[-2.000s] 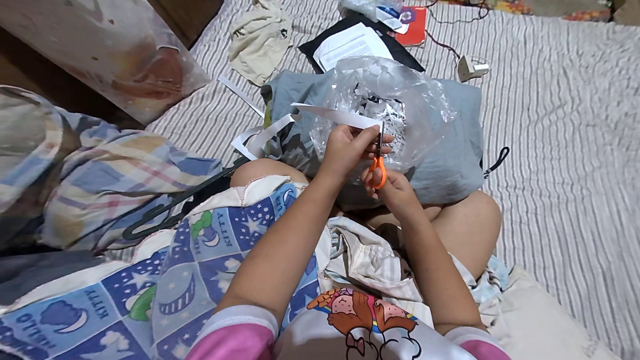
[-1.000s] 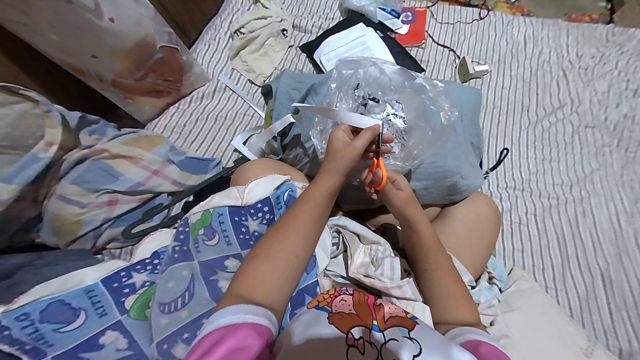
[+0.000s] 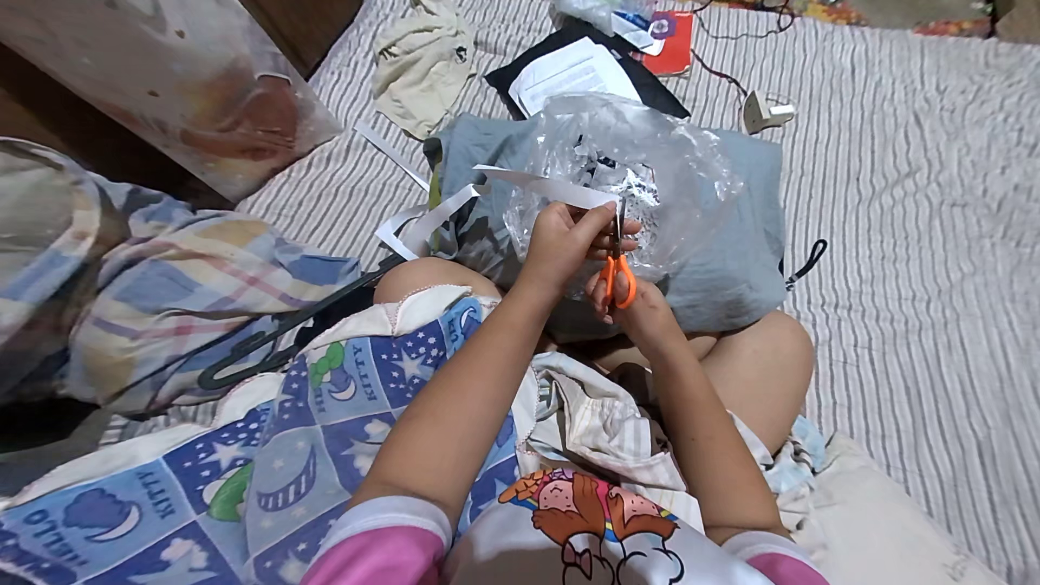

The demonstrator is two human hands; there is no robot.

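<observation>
My left hand (image 3: 569,240) pinches the end of a white paper strip (image 3: 544,185), which stretches out to the left over a grey cushion (image 3: 731,236). Orange-handled scissors (image 3: 617,272) are in my right hand (image 3: 638,309), with fingers in the loops. Their blades point away from me and meet the strip's right end beside my left fingertips. Beyond both hands a clear plastic bag (image 3: 699,179) lies on the cushion, holding small paper scraps (image 3: 638,203). A longer folded paper strip (image 3: 439,215) hangs at the cushion's left edge.
Printed sheets (image 3: 573,77) rest on a black pouch (image 3: 662,93) at the back, near a red booklet (image 3: 673,45). A white plug adapter (image 3: 764,112) with a cable lies right. At left are a beige cloth (image 3: 422,69), a black hanger (image 3: 284,325) and a plaid cloth (image 3: 203,276).
</observation>
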